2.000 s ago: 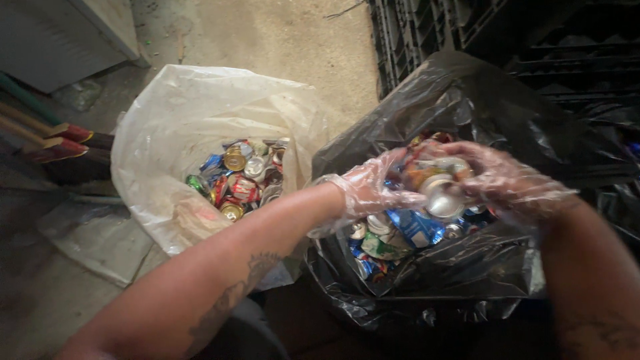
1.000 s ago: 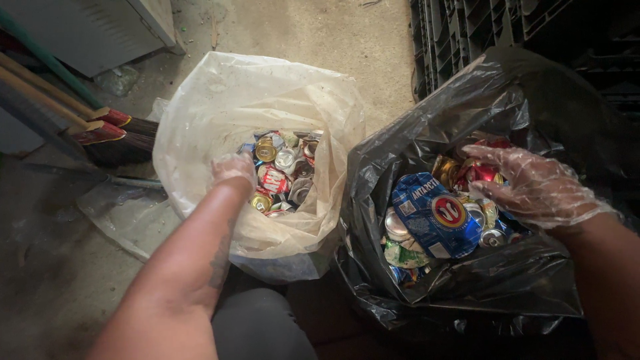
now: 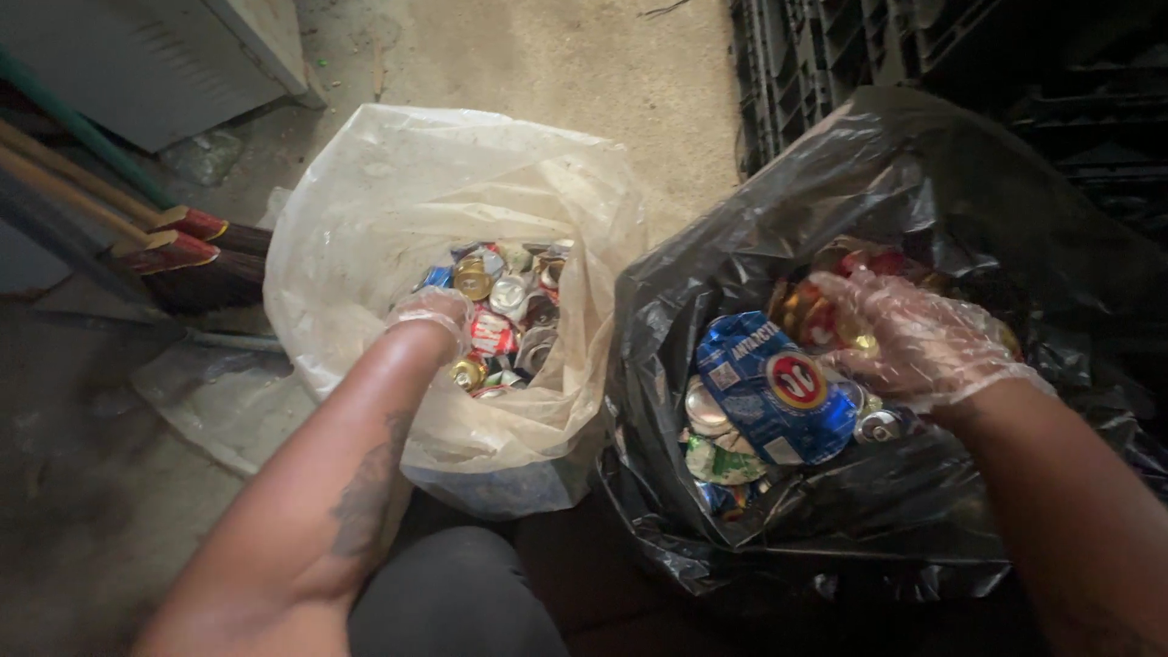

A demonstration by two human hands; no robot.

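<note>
Crushed drink cans [image 3: 509, 297] lie inside a whitish plastic bag [image 3: 338, 219]. My left hand [image 3: 433, 315], in a clear plastic glove, reaches down into that bag at the cans' left edge; its fingers are mostly hidden, so its hold cannot be told. To the right, a black plastic bag [image 3: 675, 319] holds more cans, with a flattened blue can [image 3: 776, 388] on top. My right hand [image 3: 912, 338], also gloved, is over the red and gold cans [image 3: 812, 315] in the black bag, fingers spread, nothing seen in its grasp.
Brooms with red-capped heads [image 3: 187, 242] lean at the left near a pale metal cabinet [image 3: 155, 64]. Black plastic crates [image 3: 821, 55] stand behind the black bag. A clear plastic sheet [image 3: 228, 401] lies on the concrete floor [image 3: 547, 55].
Two seconds ago both hands were together at a can over the black bag. My left hand has since moved left into the whitish bag; my right hand stays over the black one.
</note>
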